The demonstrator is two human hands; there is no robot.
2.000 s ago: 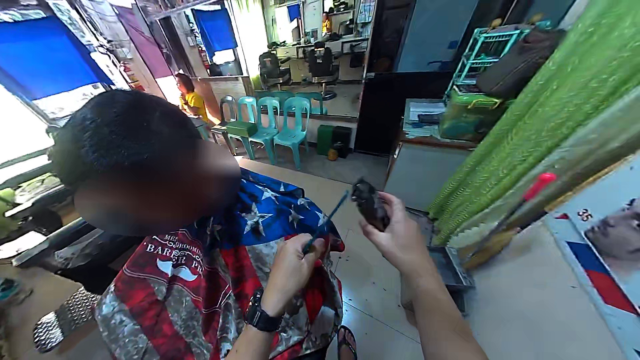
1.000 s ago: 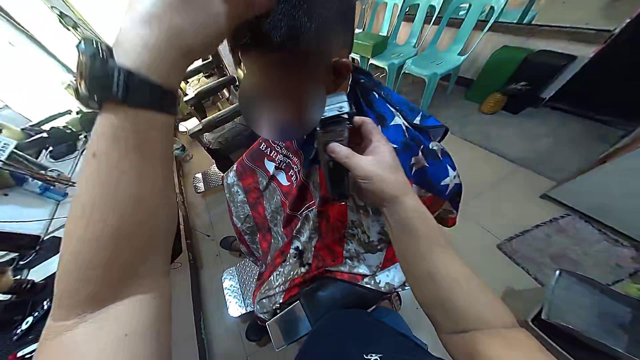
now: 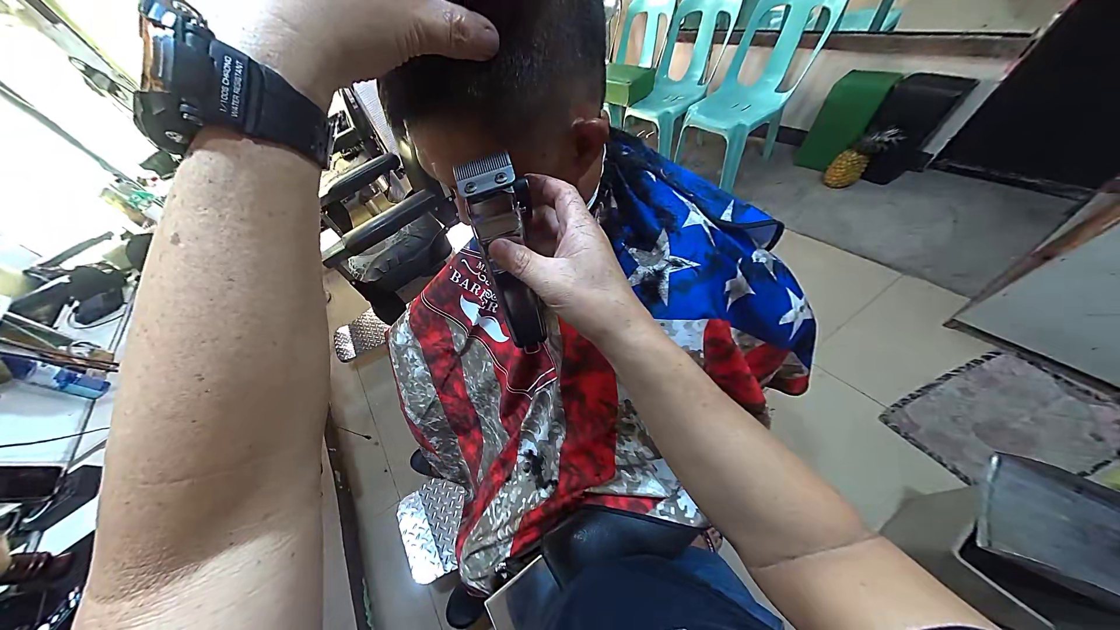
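Observation:
A person sits draped in a stars-and-stripes barber's cape (image 3: 586,411) with dark hair clippings on it. My left hand (image 3: 376,39), with a black watch on its wrist, rests on top of the person's short dark hair (image 3: 534,79), thumb extended; part of this hand is out of frame. My right hand (image 3: 573,254) holds a black hair clipper (image 3: 516,289) upright in front of the side of the face, below the temple and forward of the ear (image 3: 589,144). The clipper's metal blade (image 3: 484,172) points up; whether it touches the skin cannot be told.
Turquoise plastic chairs (image 3: 744,96) line the back wall, near a green bin (image 3: 847,118) and a pineapple (image 3: 847,166). A worktop with assorted tools (image 3: 52,376) runs along the left. A metal footrest (image 3: 433,529) is below, a floor mat (image 3: 1006,416) and a grey container (image 3: 1050,525) at right.
Two seconds ago both hands were in front of the cape, a slim dark tool in my left. The left hand is now on the head, the clipper beside the face. The view has swung down.

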